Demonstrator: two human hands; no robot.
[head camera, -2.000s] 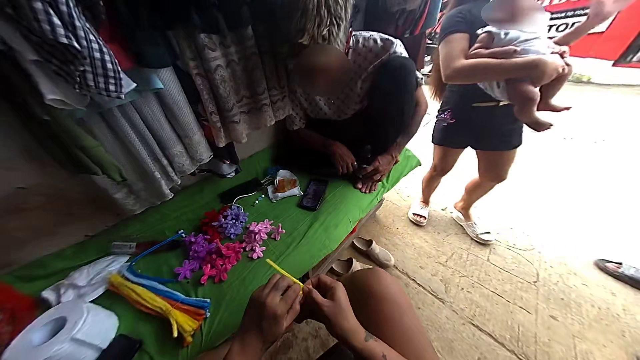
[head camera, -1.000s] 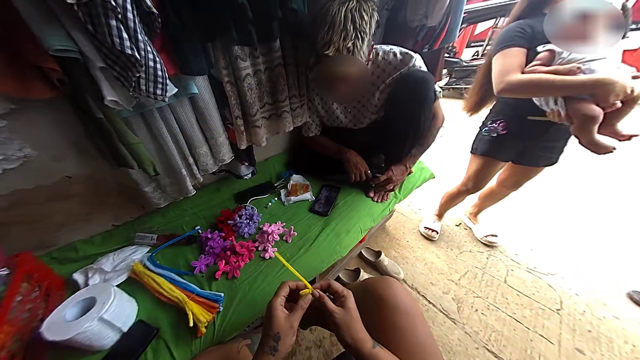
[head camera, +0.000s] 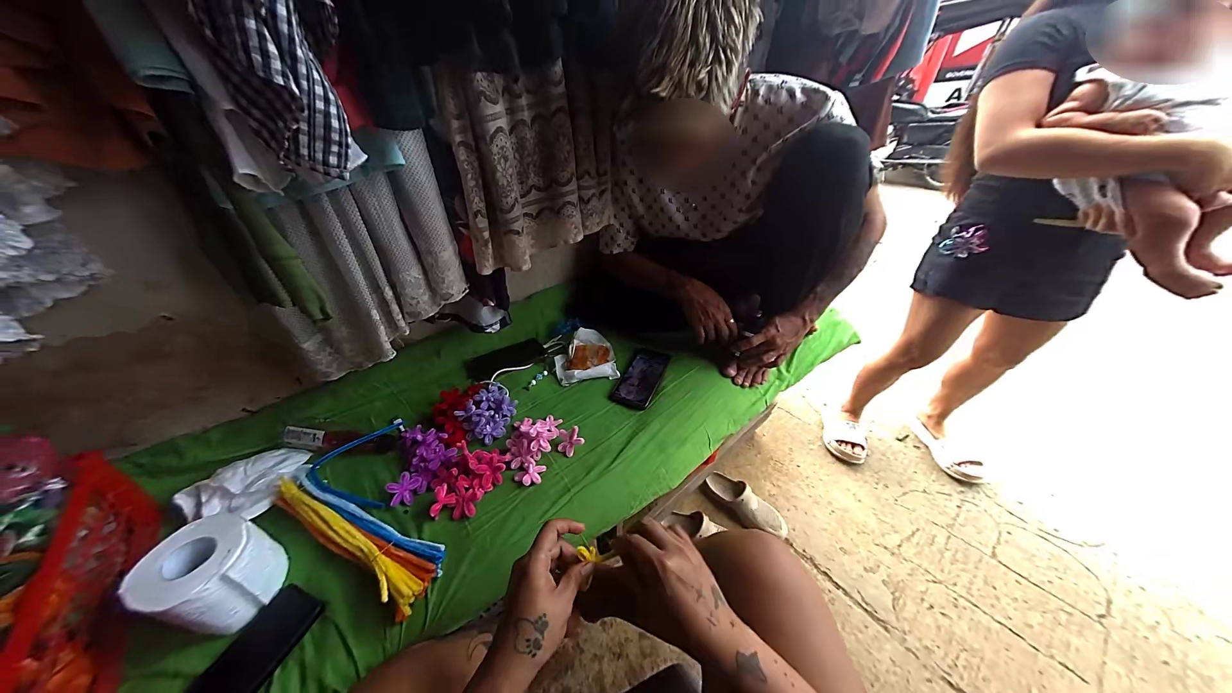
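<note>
A small bent piece of yellow pipe cleaner (head camera: 588, 554) is pinched between my two hands, above my knees. My left hand (head camera: 549, 577) grips it from the left with thumb and fingers. From the right, my right hand (head camera: 664, 570) holds the same piece, its fingertips partly hidden. Beyond them, pipe-cleaner flowers in purple (head camera: 421, 462), pink (head camera: 535, 445), magenta (head camera: 469, 478), lavender (head camera: 488, 412) and red lie in a cluster on green cloth (head camera: 520, 510). Left of my hands lies a bundle of yellow, orange and blue pipe cleaners (head camera: 361, 539).
A toilet paper roll (head camera: 217, 568), a dark phone (head camera: 260, 640) and a red plastic basket (head camera: 87, 568) are at left. Another phone (head camera: 640, 378) lies near a seated person (head camera: 731, 221). Clothes (head camera: 366, 241) hang behind. At right, a person (head camera: 1039, 192) stands holding a baby.
The yellow pipe cleaner, earlier a long straight piece sticking up from my fingers, is now bent small between them. The standing person has shifted a little.
</note>
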